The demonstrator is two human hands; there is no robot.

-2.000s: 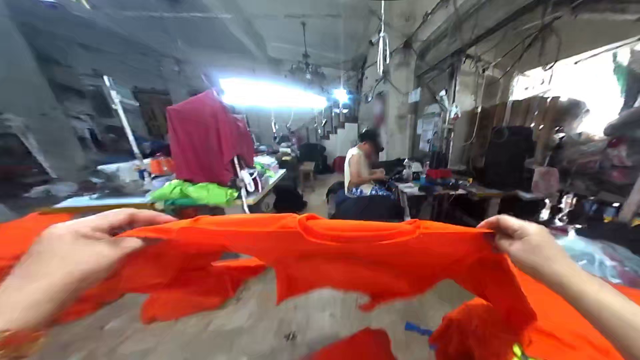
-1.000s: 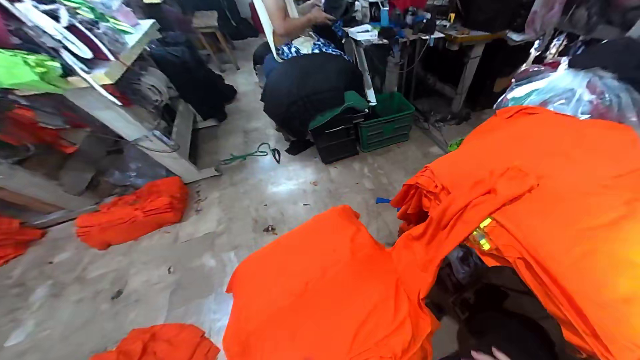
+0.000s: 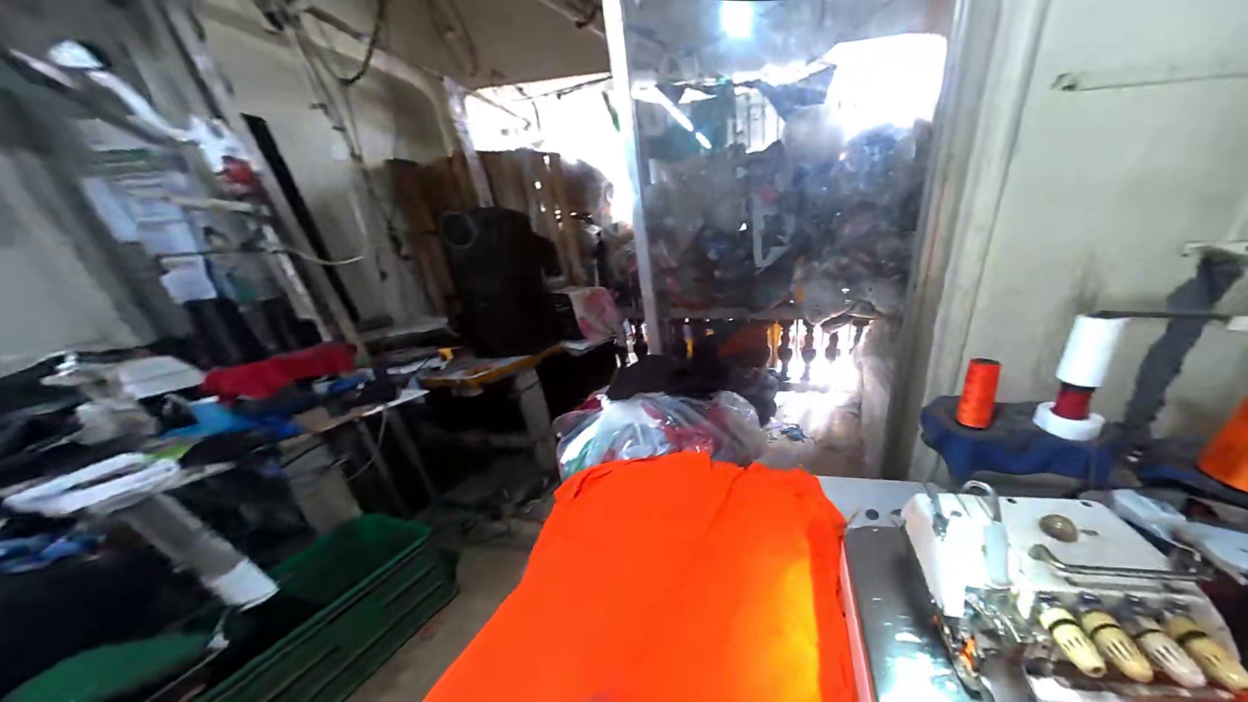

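Neither of my hands shows in the head view at this moment. Orange fabric (image 3: 673, 585) lies spread in the lower middle, its right edge along a serger sewing machine (image 3: 1063, 585) with a white body and several tension dials. Behind the machine stand an orange thread cone (image 3: 978, 393) and a white thread cone (image 3: 1090, 351). Whether a hand touches the fabric below the frame is hidden.
Green plastic crates (image 3: 341, 595) stand on the floor at the lower left, by a cluttered sewing table. A clear plastic bag (image 3: 663, 429) of cloth sits behind the orange fabric. Further back are a black speaker (image 3: 497, 283) on a table and a glass panel (image 3: 780, 185).
Two seconds ago both hands held an orange garment stretched out; one second ago it was no longer held up and only fingertips showed at the bottom. The view has swung right to the machine.
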